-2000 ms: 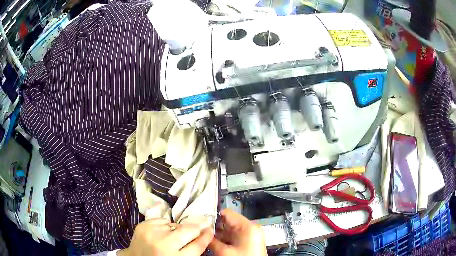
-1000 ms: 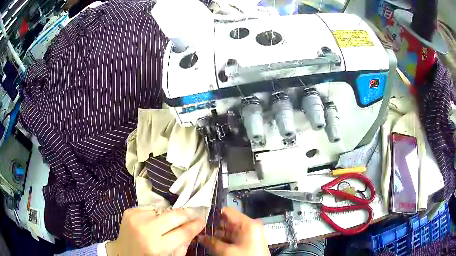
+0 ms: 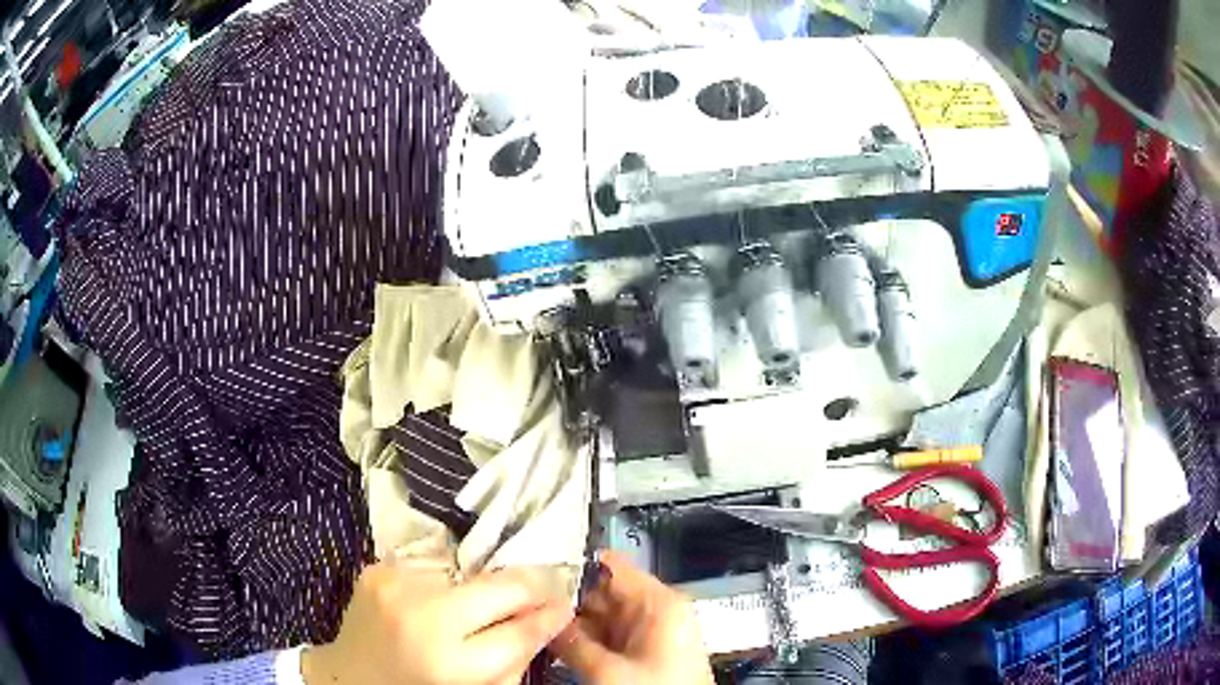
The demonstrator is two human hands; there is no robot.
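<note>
Cream cloth (image 3: 519, 462) lies left of the presser foot and needle area (image 3: 578, 359) of the white overlock machine (image 3: 789, 147), with a piece of striped cloth showing in its folds. My left hand (image 3: 442, 622) pinches the near edge of the cream cloth. My right hand (image 3: 636, 632) pinches the dark edge of the layered seam beside it, below the needle area. The fingertips of both hands are close together. The heap of dark pinstriped fabric (image 3: 294, 201) lies left of the machine.
Red-handled scissors (image 3: 930, 546) lie right of the needle area, below a yellow-handled tool (image 3: 937, 456). A phone-like flat rectangle (image 3: 1084, 462) rests on cream cloth at right. A blue crate (image 3: 1110, 622) is at the lower right. A pale strand (image 3: 783, 609) hangs at the table edge.
A second ago the dark striped edge was spread out between my hands. Now my hands are closer together, with less of that striped edge showing. The camera view has shifted slightly.
</note>
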